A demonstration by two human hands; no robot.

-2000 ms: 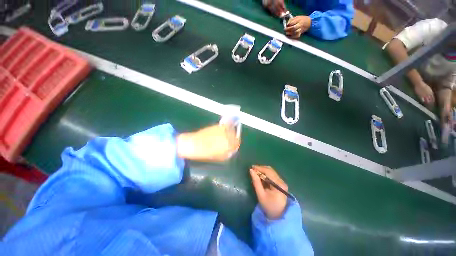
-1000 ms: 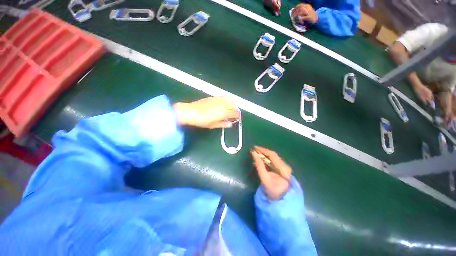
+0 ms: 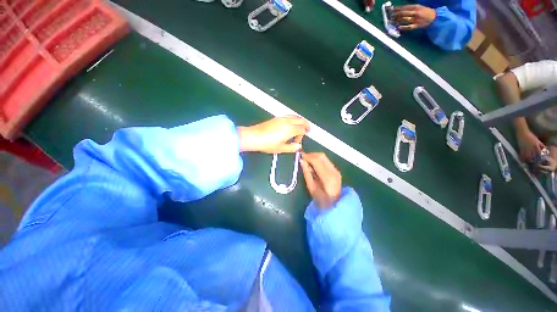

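Note:
A white oval frame [image 3: 284,185] lies on the green bench surface in front of me, its round end towards me. My left hand [image 3: 278,134] holds its far end, and the fingers hide that end. My right hand [image 3: 322,178] is at the frame's right side, its fingertips close to my left fingertips. The slim tool seen earlier in my right hand cannot be made out now.
A pale metal strip [image 3: 227,80] runs between the bench and the green belt [image 3: 305,85]. More white frames with blue ends lie on the belt. A red compartment tray [image 3: 74,41] is at upper left. People's hands work beyond the belt; a grey support stands at right.
My left hand has drawn the frame down from the strip onto the bench. My right hand has moved up to the frame. The belt frames have shifted, and the view has moved somewhat.

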